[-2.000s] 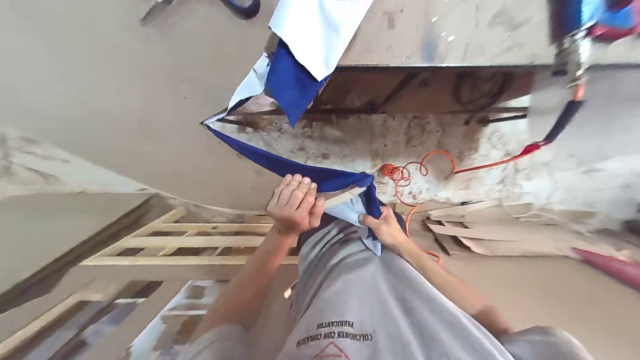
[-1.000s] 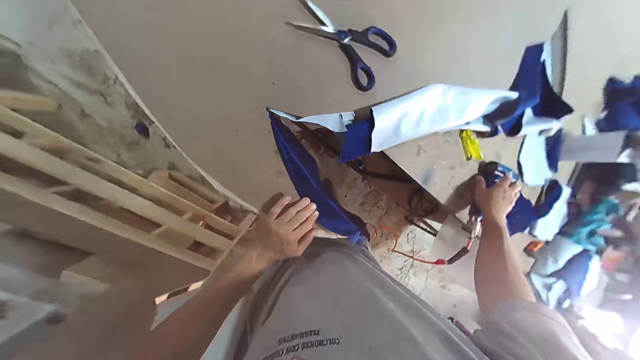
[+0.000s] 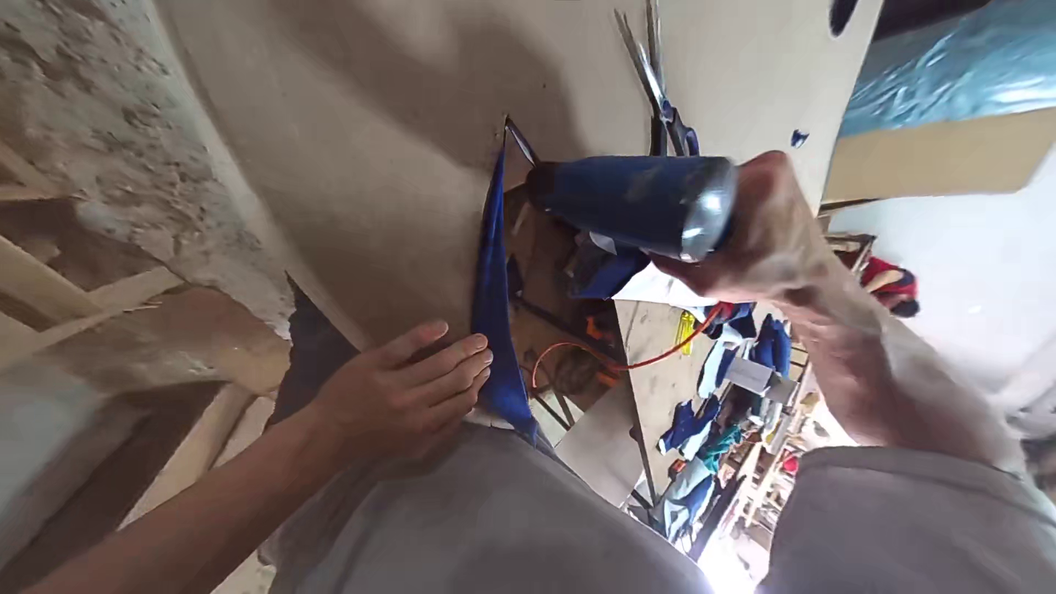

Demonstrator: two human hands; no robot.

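My right hand (image 3: 763, 239) grips a blue power tool with a rounded, silver-edged end, probably a pneumatic stapler (image 3: 635, 198). Its narrow tip reaches the upper point of a strip of blue fabric (image 3: 495, 305). That strip runs along the edge of a pale beige panel (image 3: 379, 190). Flat on the panel beside the lower fabric lies my left hand (image 3: 421, 388), fingertips touching the blue strip and fingers slightly apart. Behind the tool, a pair of scissors (image 3: 660, 91) with dark blue handles rests on the panel. A red-orange hose (image 3: 652, 360) curves below the tool.
A yellow object (image 3: 685, 330) and scattered blue and white fabric pieces (image 3: 681, 425) lie at the right. Wooden frames (image 3: 49, 297) stand at the left by a rough wall. A person in red (image 3: 891, 285) is far off at the right, near a plastic-wrapped roll (image 3: 957, 74).
My right hand, on the fabric two seconds ago and at the tool on the right one second ago, now holds the tool over the strip. The view has turned.
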